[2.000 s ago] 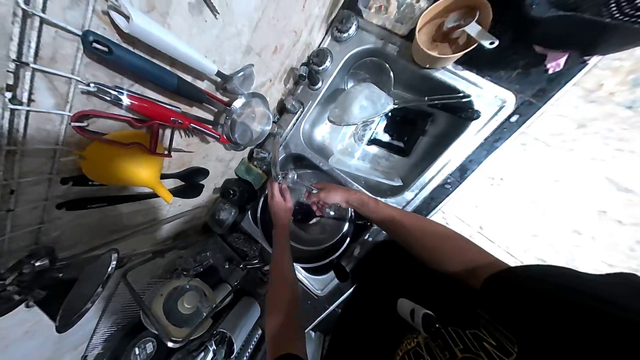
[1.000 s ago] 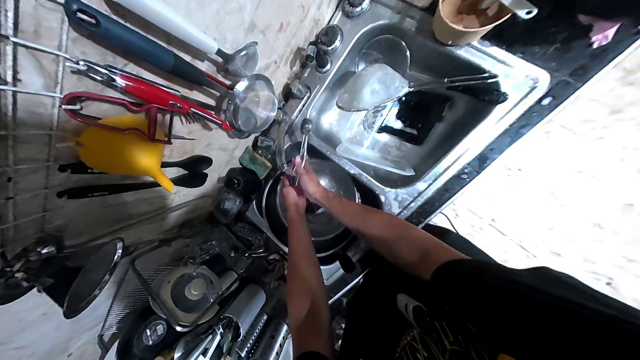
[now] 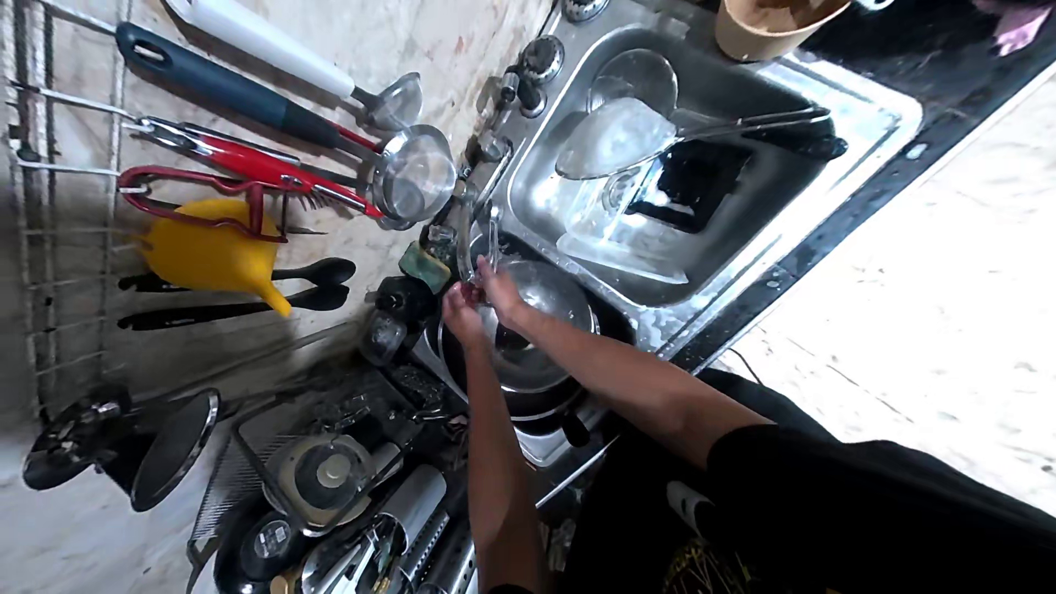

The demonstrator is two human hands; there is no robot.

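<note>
My left hand [image 3: 464,313] and my right hand [image 3: 499,293] are close together over a round metal bowl [image 3: 544,330] in the smaller sink basin. Slim shiny metal pieces [image 3: 493,235] rise beside my fingertips; whether these are a utensil or part of the tap cannot be told. The fingers are bent, and what lies between them is too small and blurred to make out. A dark pan rim shows around the bowl. Left of my hands, a green and yellow sponge [image 3: 425,266] rests near a dark bottle [image 3: 404,299].
The larger sink basin [image 3: 874,124] holds a wet strainer [image 3: 619,136], a clear round dish [image 3: 634,81] and a clear plastic container [image 3: 623,256]. A yellow funnel [image 3: 210,247] and several utensils hang on the wall rack. Dishes and a cutlery holder [image 3: 417,503] stand at the lower left.
My hands were lower over the bowl two seconds ago, around a clear, shiny item. They have since moved toward the tap side and closer together.
</note>
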